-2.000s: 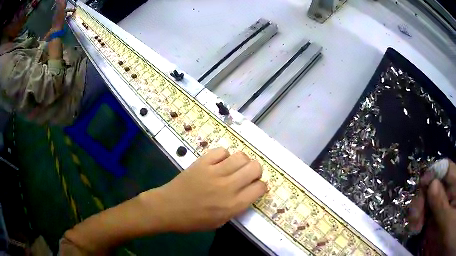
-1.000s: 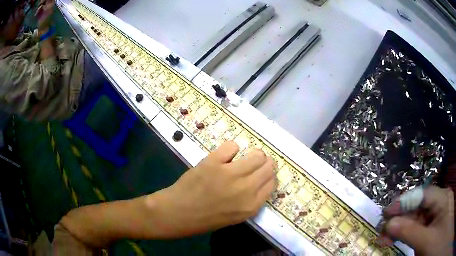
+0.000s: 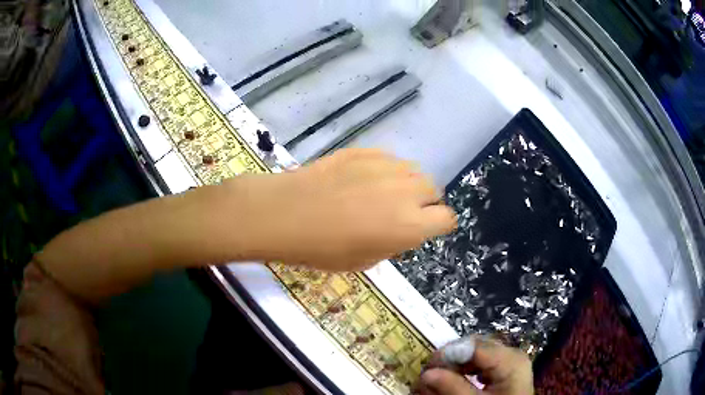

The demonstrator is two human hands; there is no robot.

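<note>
My left hand (image 3: 363, 212) is over the rail's table side, its curled fingertips at the left edge of the black tray of silver leaded components (image 3: 533, 208). Its fingertips are hidden, so I cannot tell if it holds anything. My right hand (image 3: 479, 369), with a white cover on one fingertip, is at the bottom, over the near end of the yellow circuit board panel (image 3: 348, 308). Its thumb and finger are close together; any small part between them is too blurred to tell. Dark red components stand on the panel, which my left forearm partly covers.
A second black tray of red-brown components (image 3: 607, 335) touches the silver tray's lower corner, with a thin blue cord (image 3: 657, 369) over it. Grey support bars (image 3: 355, 112) lie on the bench. Black thumb screws (image 3: 265, 140) line the rail. A blue stool (image 3: 58, 154) stands beyond the line.
My left hand has lifted from the boards and moved right to the silver tray. The view has shifted right, bringing the red tray into sight. My right hand remains near the panel.
</note>
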